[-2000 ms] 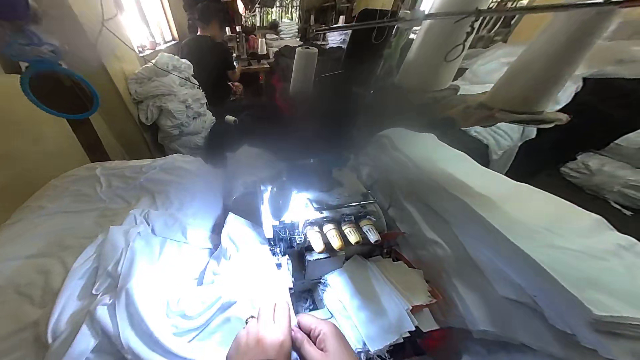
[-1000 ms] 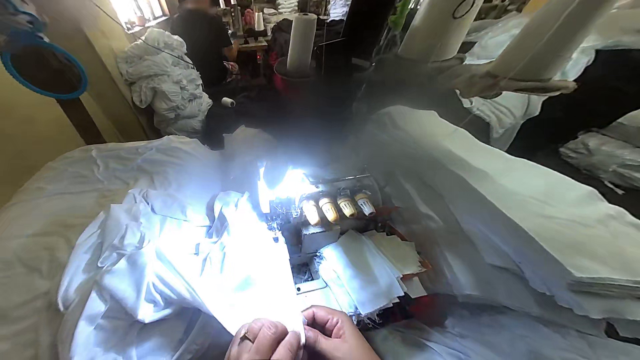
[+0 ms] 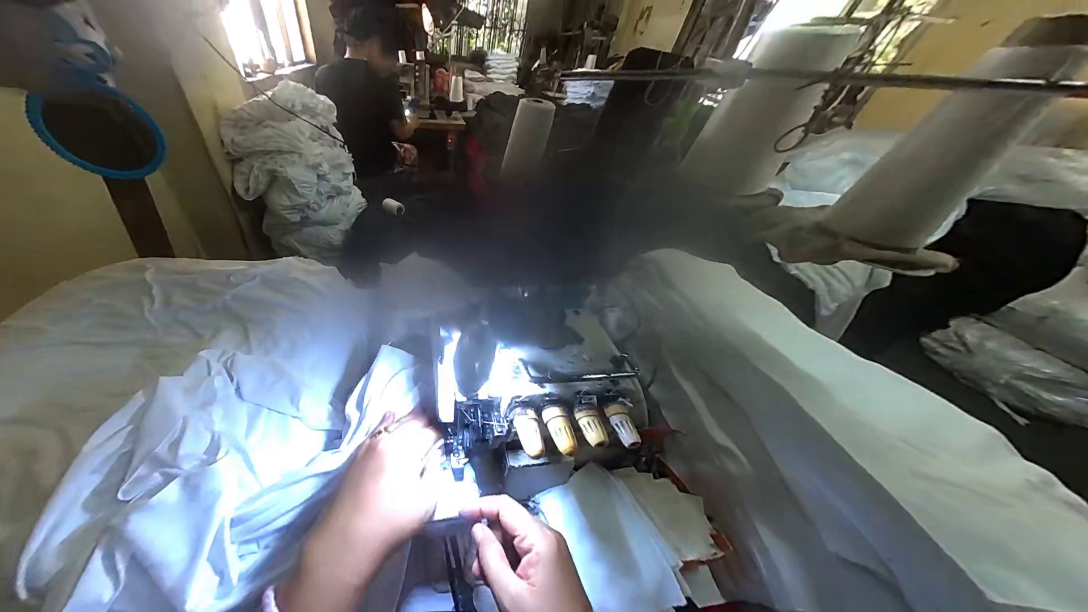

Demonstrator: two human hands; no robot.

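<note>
An overlock sewing machine (image 3: 578, 374) stands at the centre, its lamp glaring and several yellow and white tension knobs on its front. My left hand (image 3: 395, 476) lies over white fabric (image 3: 204, 459) left of the needle area; its fingertips are washed out by the light, so its grip is unclear. Just in front of the presser foot (image 3: 459, 455), my right hand (image 3: 518, 552) pinches the edge of a white fabric piece between thumb and index finger. A stack of cut white fabric pieces (image 3: 603, 527) lies to the right of my right hand.
Long layered white cloth (image 3: 833, 408) lies along the right. Large white rolls (image 3: 943, 144) stand behind it. A bulging white bundle (image 3: 293, 161) is at the back left, near a person in dark clothing (image 3: 361, 102). A blue-rimmed round object (image 3: 95, 132) hangs at the far left.
My left hand has moved forward and left, away from my right hand, to beside the needle area. The two hands were close together before the machine in the earlier frames.
</note>
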